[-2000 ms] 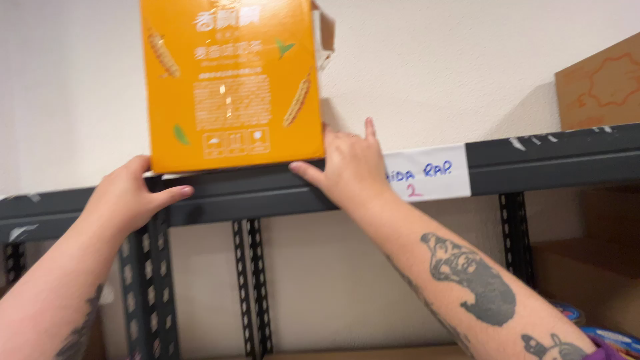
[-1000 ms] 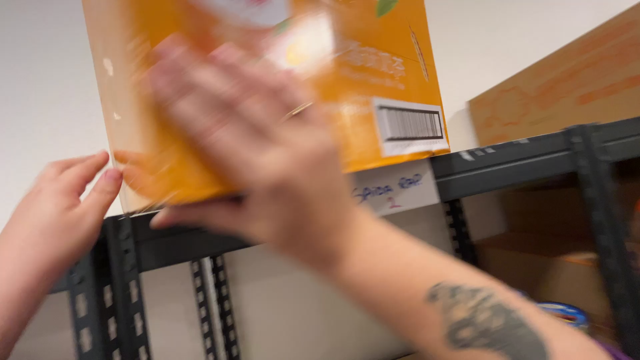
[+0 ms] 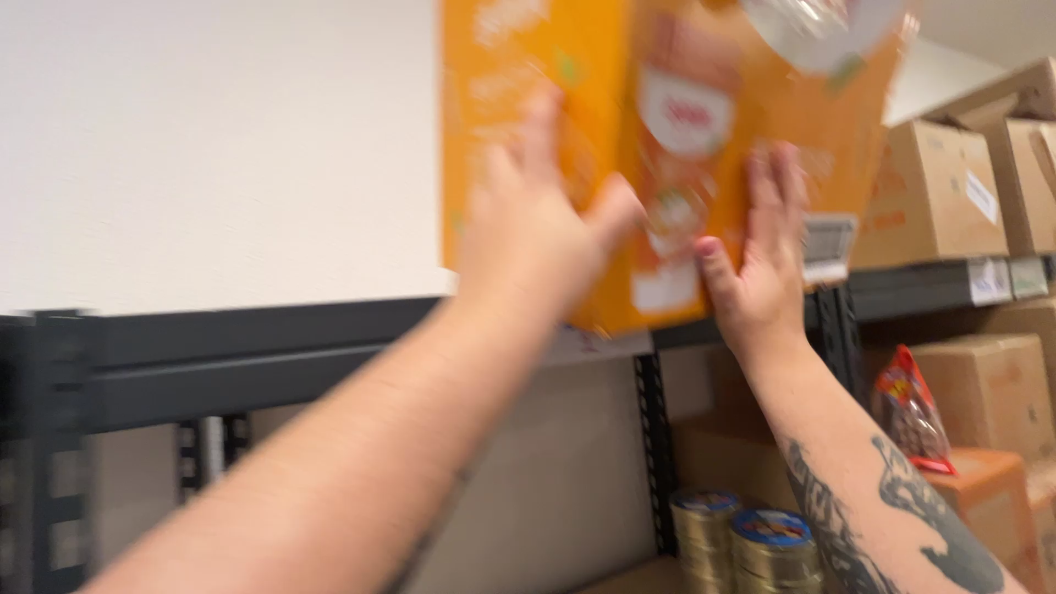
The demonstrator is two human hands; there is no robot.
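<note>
A tall orange cardboard box (image 3: pixel 594 272) with printed pictures stands at the top middle, its lower corner at the edge of a dark metal shelf beam (image 3: pixel 264 346). My left hand (image 3: pixel 536 214) lies against the box's left face, fingers spread and blurred. Flat against the face on the right is my right hand (image 3: pixel 763 247), thumb apart, beside a white barcode label (image 3: pixel 827 246). Both palms press on the box; neither hand wraps round it. The box's top is out of view, and its underside is hidden.
Brown cartons (image 3: pixel 957 190) stand on the upper shelf at right. Below them are more cartons (image 3: pixel 982 388), a red-topped plastic food bag (image 3: pixel 912 412) and stacked round tins (image 3: pixel 771 536) with blue lids. A perforated metal upright (image 3: pixel 62 462) rises at left.
The orange box has moved right along the shelf and turned, so two printed faces show. My left hand has gone from its lower left edge onto a face. The view has swung.
</note>
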